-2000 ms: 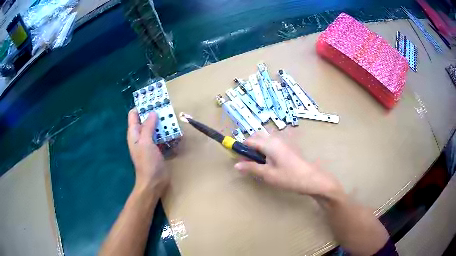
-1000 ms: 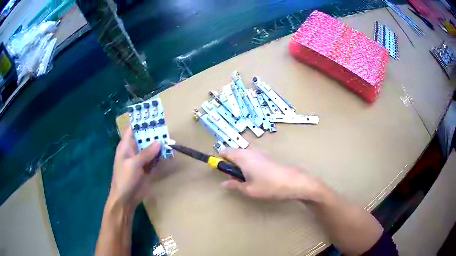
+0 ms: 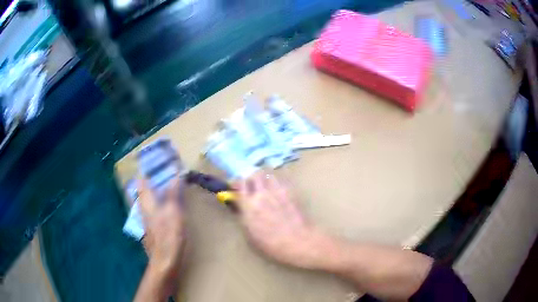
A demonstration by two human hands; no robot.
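Observation:
The frame is blurred. My left hand (image 3: 163, 215) holds a small white PCB panel (image 3: 159, 164) upright at the cardboard's left edge. A pale piece (image 3: 134, 221) shows beside the hand, lower left; I cannot tell if it is joined to the panel. My right hand (image 3: 268, 215) holds the pliers (image 3: 206, 181), their dark jaws pointing left, with the tips close to the panel's right side. Whether they touch is unclear. A pile of single PCB strips (image 3: 259, 134) lies just beyond my right hand.
A pink bubble wrap pack (image 3: 373, 58) lies on the cardboard sheet (image 3: 377, 177) at upper right. Other board panels (image 3: 431, 35) lie behind it. A wrapped post (image 3: 112, 76) stands at upper left over the dark green surface (image 3: 88, 253).
The view has shifted, so the pile and pink pack appear further left. The pliers and right hand have moved left with the panel. A pale piece now shows at the left hand's outer side.

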